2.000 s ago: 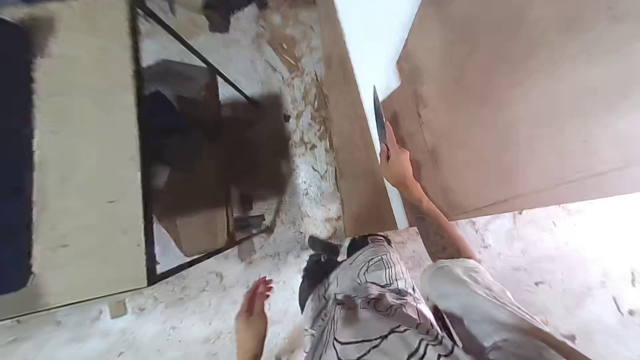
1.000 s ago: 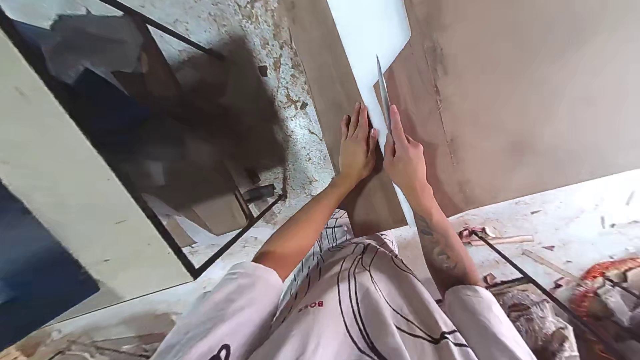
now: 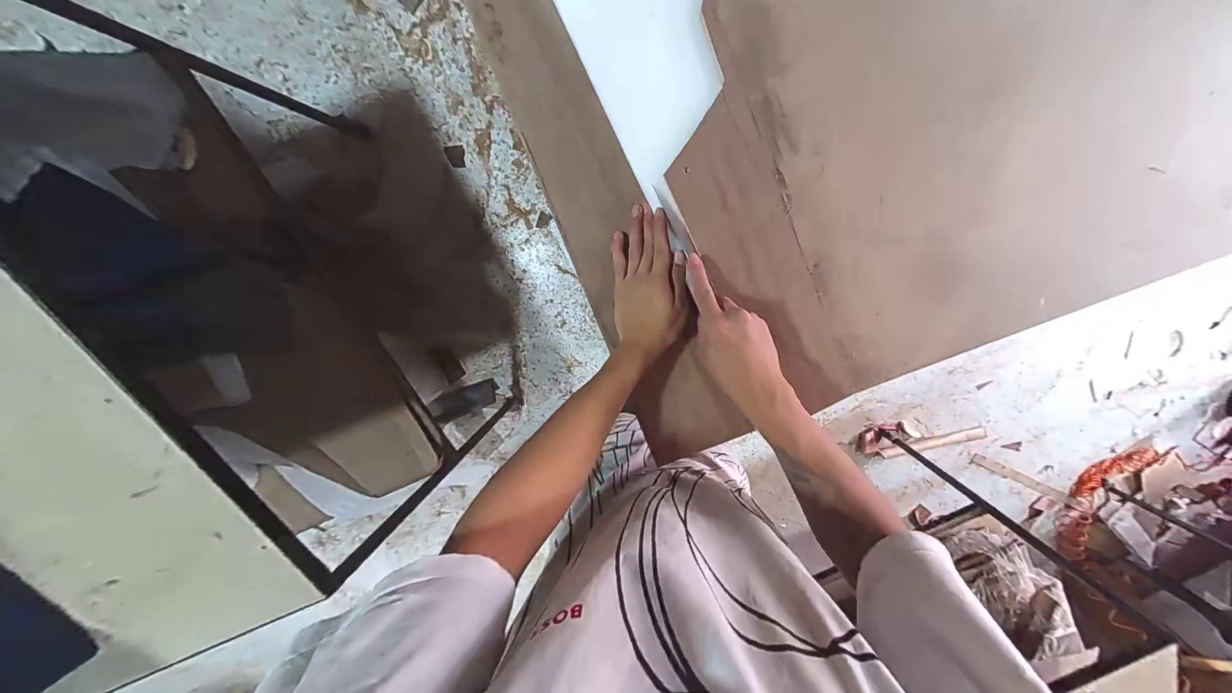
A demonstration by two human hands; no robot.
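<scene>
My left hand [image 3: 652, 296] presses flat, fingers extended, on a narrow brown board strip [image 3: 568, 154] beside a white sheet [image 3: 647, 72]. In my right hand [image 3: 733, 348] is a knife [image 3: 677, 219], its blade pointing away from me along the seam between the strip and a large brown board [image 3: 943, 164]. My right index finger lies along the knife, and its handle is mostly hidden by the hand. The fingertips of both hands are close together near the blade. The large board has an angled edge where the white sheet shows.
At left stands a pale tabletop [image 3: 125, 481] on a black metal frame [image 3: 385, 534], with dark cloth and board pieces under it. Scraps litter the speckled floor [image 3: 452, 106]. At lower right are an orange coiled hose [image 3: 1083, 500], wood sticks and a frame holding a plastic bag [image 3: 1011, 587].
My left hand, off the board two seconds ago, came down onto the strip beside the knife. The knife and my right hand have moved nearer to my body along the seam. The view has shifted.
</scene>
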